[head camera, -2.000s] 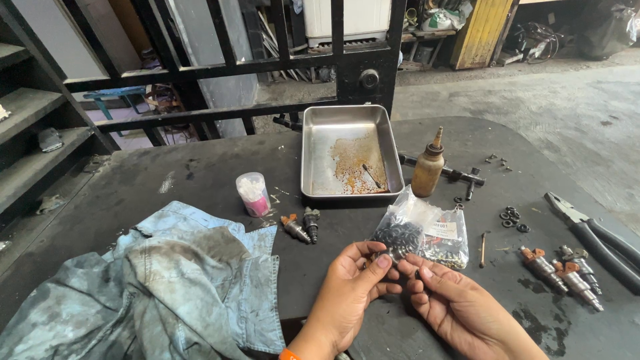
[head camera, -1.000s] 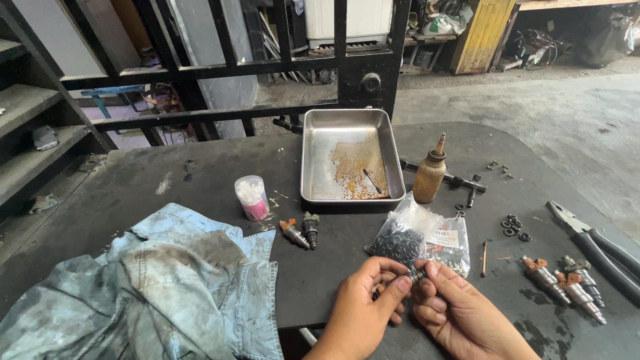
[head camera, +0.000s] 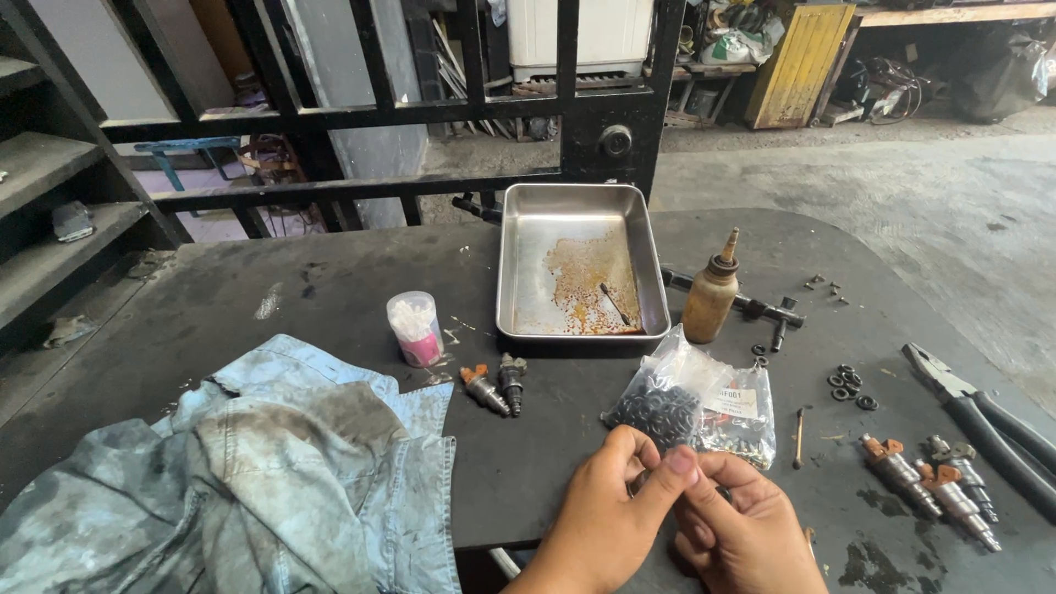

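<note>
My left hand (head camera: 615, 503) and my right hand (head camera: 734, 516) meet at thumbs and fingertips near the table's front edge. Between the fingers is a small dark part, mostly hidden; its kind cannot be told. Just beyond the hands lies a clear plastic bag of black O-rings (head camera: 660, 412), beside another clear bag with a white label (head camera: 747, 437). Two fuel injectors (head camera: 497, 386) lie left of the bags. Several more injectors (head camera: 940, 487) are at the right, near loose black O-rings (head camera: 850, 386) and a used cotton swab (head camera: 799, 437).
A steel tray (head camera: 505, 272) with brown residue and a dark swab stands behind the bags, next to an oil bottle (head camera: 709, 301) and a black fuel rail (head camera: 763, 309). Pliers (head camera: 978, 412) lie at right. A tub of cotton swabs (head camera: 417, 330) and a stained blue cloth (head camera: 272, 470) are at left.
Both hands have stayed together, with the fingers shifting around the small part. The injectors, tray and bottle have not plainly moved.
</note>
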